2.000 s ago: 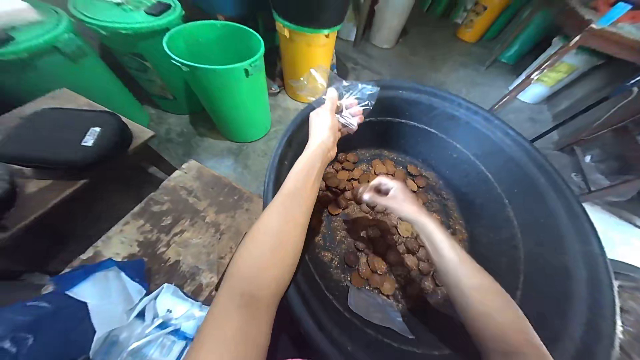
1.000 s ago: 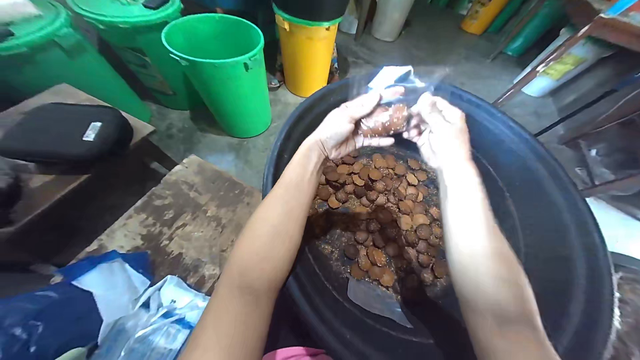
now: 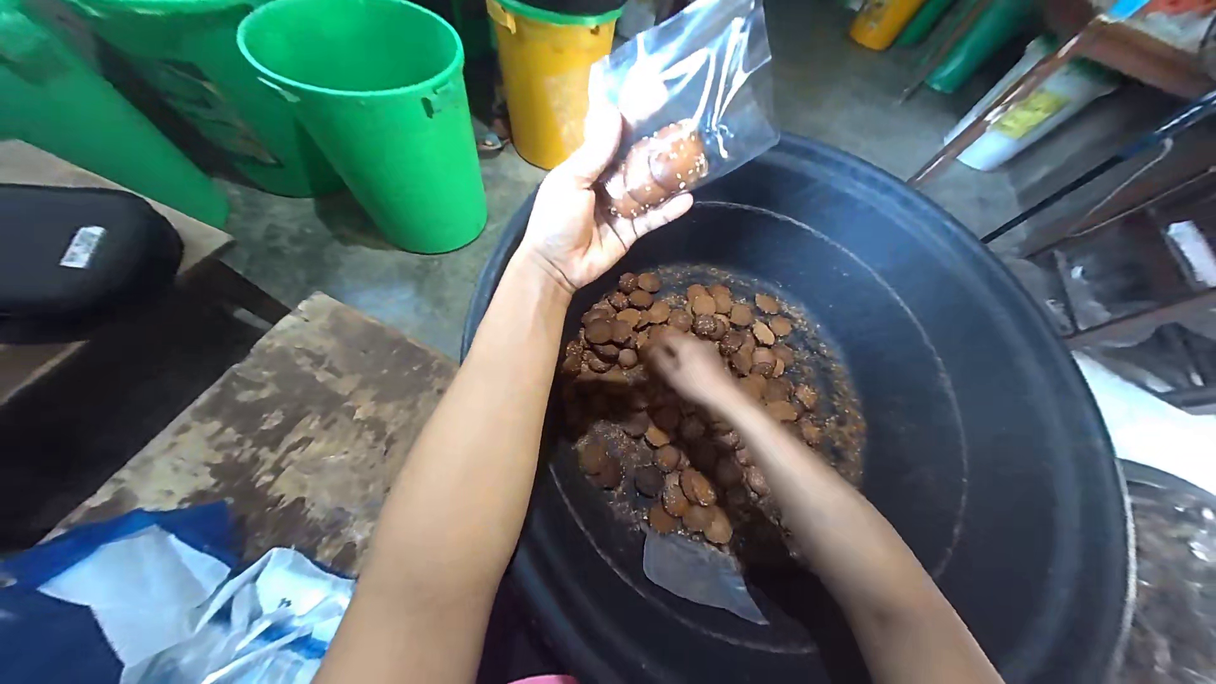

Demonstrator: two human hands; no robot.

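Observation:
My left hand (image 3: pixel 594 214) is raised above the far left rim of a large black plastic tub (image 3: pixel 988 380), holding a clear plastic bag (image 3: pixel 727 85). Several brown discs (image 3: pixel 660 171) with pale specks lie stacked in the bag's lower part. Down in the tub, my right hand (image 3: pixel 684 361) reaches into a pile of round brown discs (image 3: pixel 698 489); it is blurred, and whether its fingers hold a disc cannot be told. Loose crumbs lie around the pile. A flat piece of clear plastic (image 3: pixel 698 575) rests on the tub's near inner side.
A scuffed wooden board (image 3: pixel 285 427) stands left of the tub, with blue and clear plastic bags (image 3: pixel 237 608) in front. Beyond are a green bin (image 3: pixel 380 133) and a yellow bin (image 3: pixel 551 85). A black case (image 3: pixel 85 252) lies at far left, a wooden rack (image 3: pixel 1130 47) at right.
My right hand has gone from the bag, where it was one second ago, down to the pile. The bag in my left hand now holds several discs and stands upright; two seconds ago it looked crumpled.

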